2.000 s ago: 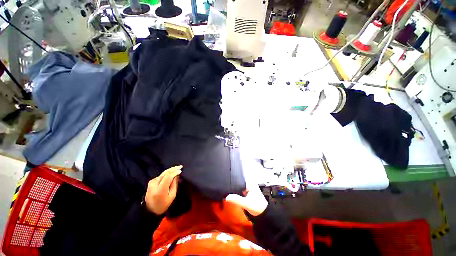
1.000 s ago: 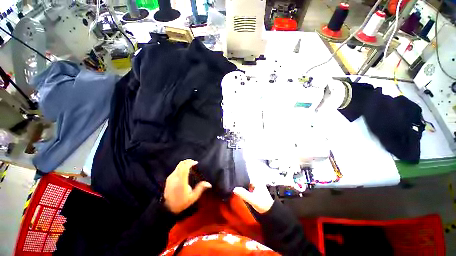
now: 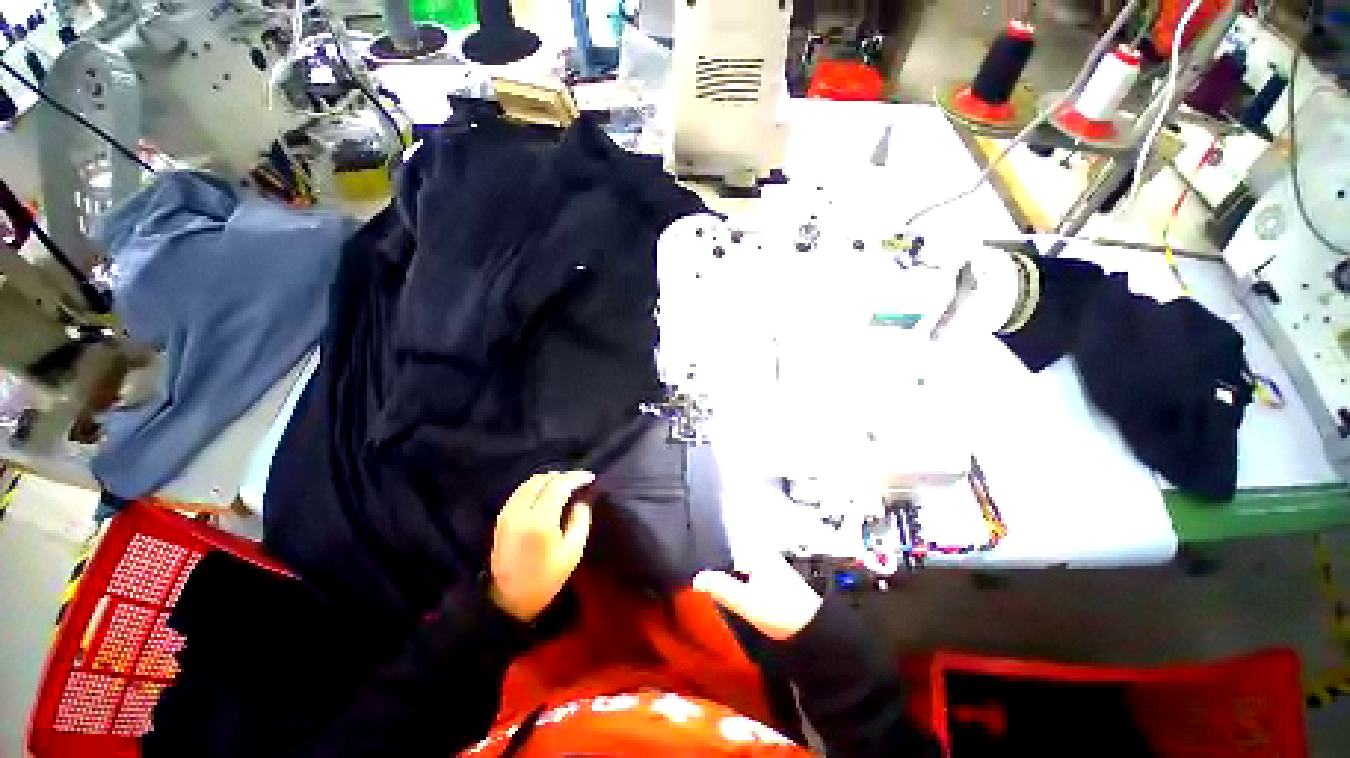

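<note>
A black garment (image 3: 489, 296) lies heaped left of the white sewing machine (image 3: 844, 341). Its flat front edge runs under the presser foot area (image 3: 684, 418) and down toward my lap. My left hand (image 3: 542, 542) rests on the cloth's front part, fingers bent; whether it pinches the cloth is hard to tell. My right hand (image 3: 764, 594) is at the cloth's near right edge below the needle area, thumb toward the edge; its fingers are washed out by glare and partly hidden.
A dark piece (image 3: 1155, 370) lies right of the machine. A blue-grey garment (image 3: 207, 326) is at far left. Red crates stand at lower left (image 3: 111, 637) and lower right (image 3: 1273, 696). Thread cones (image 3: 1001, 74) stand at right rear, a beige vented housing (image 3: 727, 89) behind.
Compared with two seconds ago, my left hand is further right, nearer my right hand. The flat cloth section between the hands and needle looks narrower. The view has shifted slightly.
</note>
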